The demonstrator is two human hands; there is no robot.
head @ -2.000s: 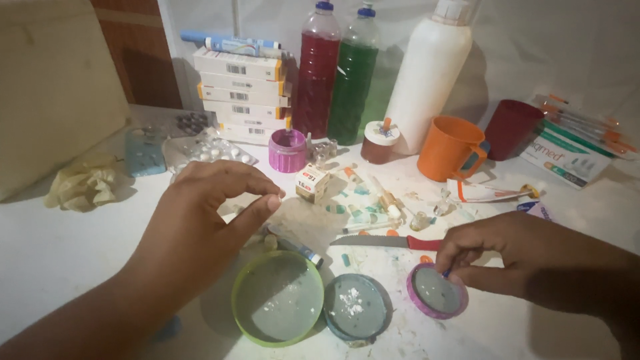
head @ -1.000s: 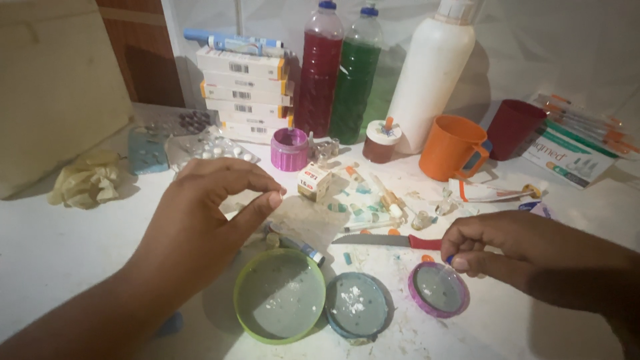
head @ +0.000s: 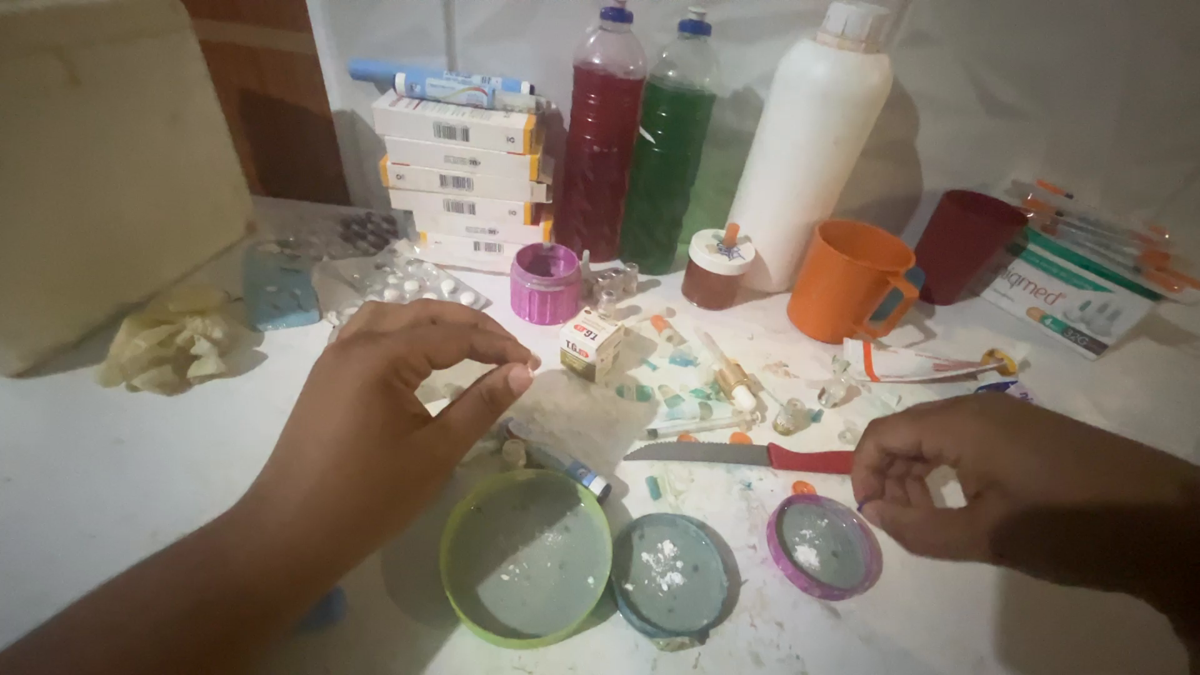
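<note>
My left hand (head: 412, 394) is raised left of the small carton (head: 591, 345), thumb and forefinger pinching a tiny white piece (head: 532, 362). My right hand (head: 947, 478) is at the right, over the red handle end of a serrated knife (head: 722, 454); its fingertips meet around something small and bluish, too small to name. Below the hands lie three round lids or shallow dishes with grey insides: a green-rimmed one (head: 527, 558), a blue-grey one (head: 671, 572) holding white powder or crumbs, and a purple-rimmed one (head: 825, 547) with white powder, just left of my right hand.
Stacked cartons (head: 459, 178), a red-liquid bottle (head: 605, 141), a green-liquid bottle (head: 670, 150) and a white bottle (head: 811, 141) stand behind. An orange mug (head: 848, 281), purple jar (head: 546, 286), blister packs (head: 403, 281), vials, capsules and a syringe (head: 703, 427) surround the middle. A foam box (head: 112, 169) stands left.
White powder now lies in the purple-rimmed lid, where less or none shows earlier. My right hand's fingertips have shifted slightly off that lid. My left hand stays raised in a pinch.
</note>
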